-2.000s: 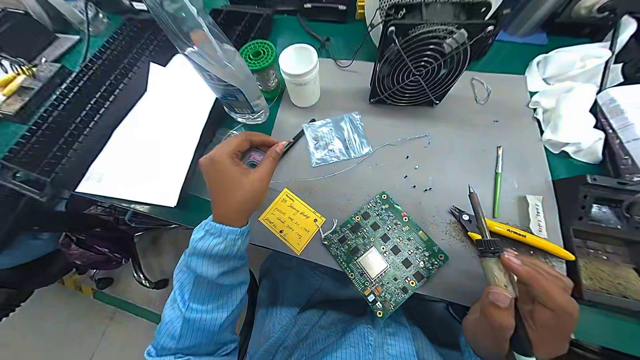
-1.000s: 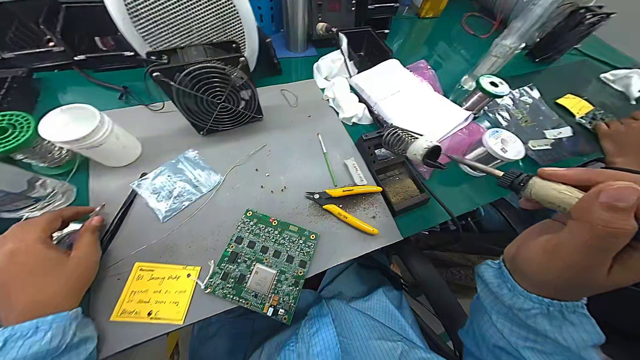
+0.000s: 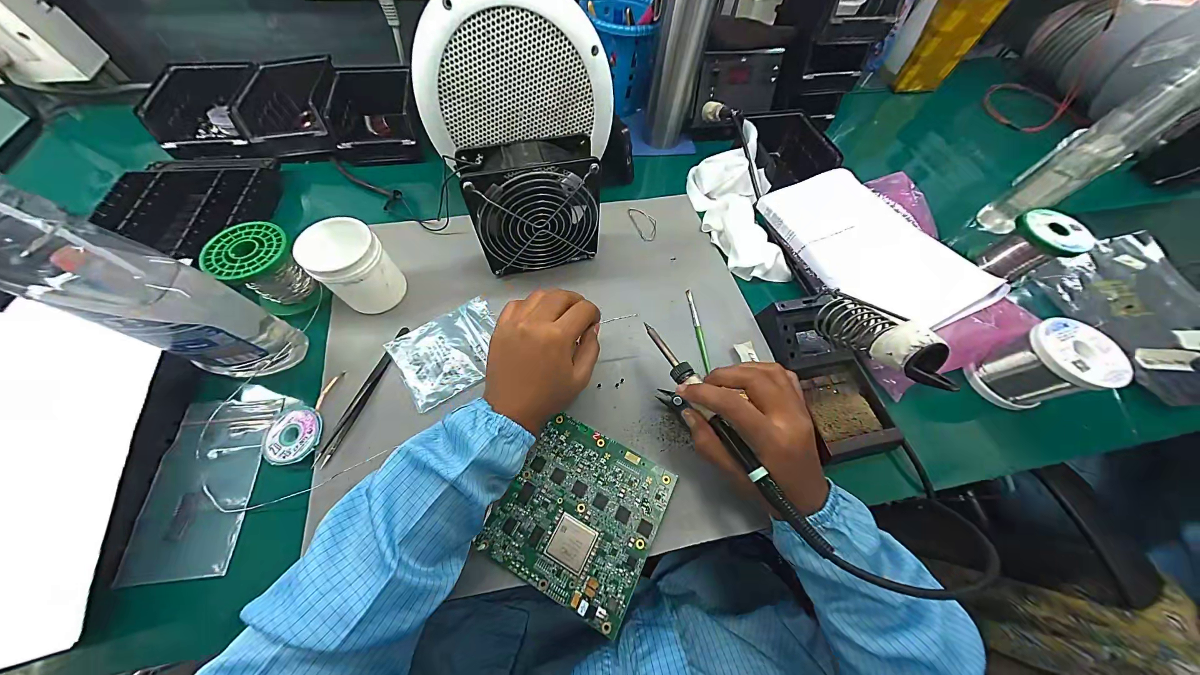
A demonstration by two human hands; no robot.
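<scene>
My right hand (image 3: 764, 427) grips a soldering iron (image 3: 717, 422), its bare tip pointing up and left above the grey mat (image 3: 619, 361). My left hand (image 3: 544, 356) is closed around a thin solder wire (image 3: 617, 319), whose end sticks out to the right towards the iron tip without touching it. Below both hands lies a green circuit board (image 3: 581, 525) with a large square chip. A bag of small parts (image 3: 443, 354) rests beside my left hand. Black tweezers (image 3: 361, 398) lie further left. Cutters (image 3: 671, 400) are mostly hidden under my right hand.
A fan (image 3: 534, 206) stands at the mat's back edge. The iron stand (image 3: 830, 375) is right of the mat, near a solder spool (image 3: 1050, 361). On the left are a white jar (image 3: 352, 265), a green wire spool (image 3: 258, 262) and a clear bottle (image 3: 141, 281). A green-handled brush (image 3: 698, 330) lies on the mat.
My left hand has come from the mat's left side to above the board, now with solder wire. The iron has moved from beside its stand to over the mat. The yellow note is out of sight.
</scene>
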